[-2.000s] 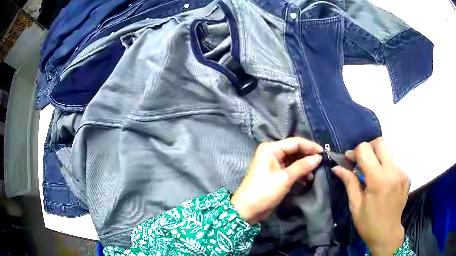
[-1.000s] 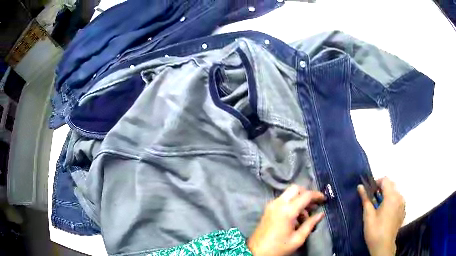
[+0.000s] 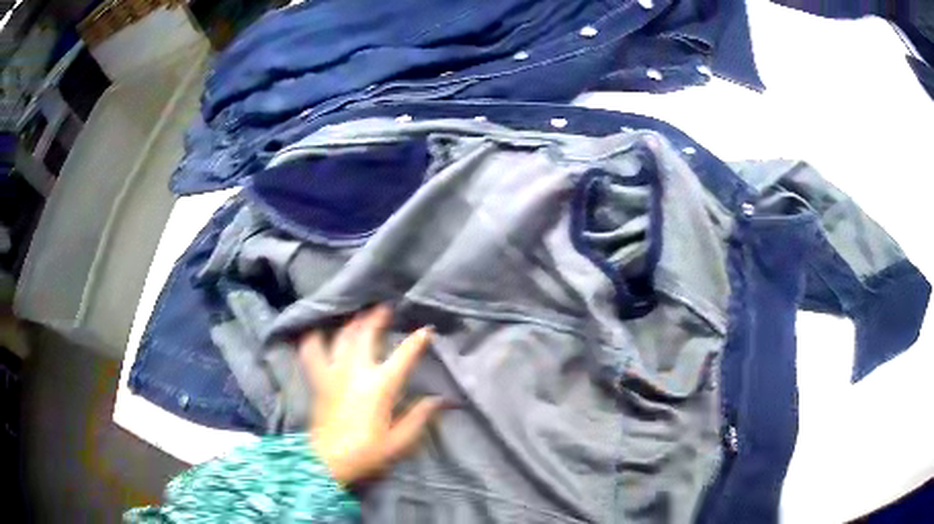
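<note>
A denim jacket (image 3: 512,368), grey side out with dark blue edges, lies spread in front of me. My left hand (image 3: 364,394) is spread flat on its grey panel at the lower left, fingers apart and blurred, holding nothing visible. An armhole edged in dark blue (image 3: 586,220) shows at the upper right of the panel. The placket strip (image 3: 763,358) runs down the right side with a small light label on it (image 3: 730,438). My right hand and the snips are out of the picture.
Another dark blue denim jacket (image 3: 430,51) with metal buttons lies behind. A sleeve with a dark cuff (image 3: 889,312) extends to the right on the white table (image 3: 840,123). A large pale bin (image 3: 108,205) stands at the left.
My left hand has left the placket label and moved left onto the grey panel. My right hand, with the snips, has gone out of view. The view has shifted left.
</note>
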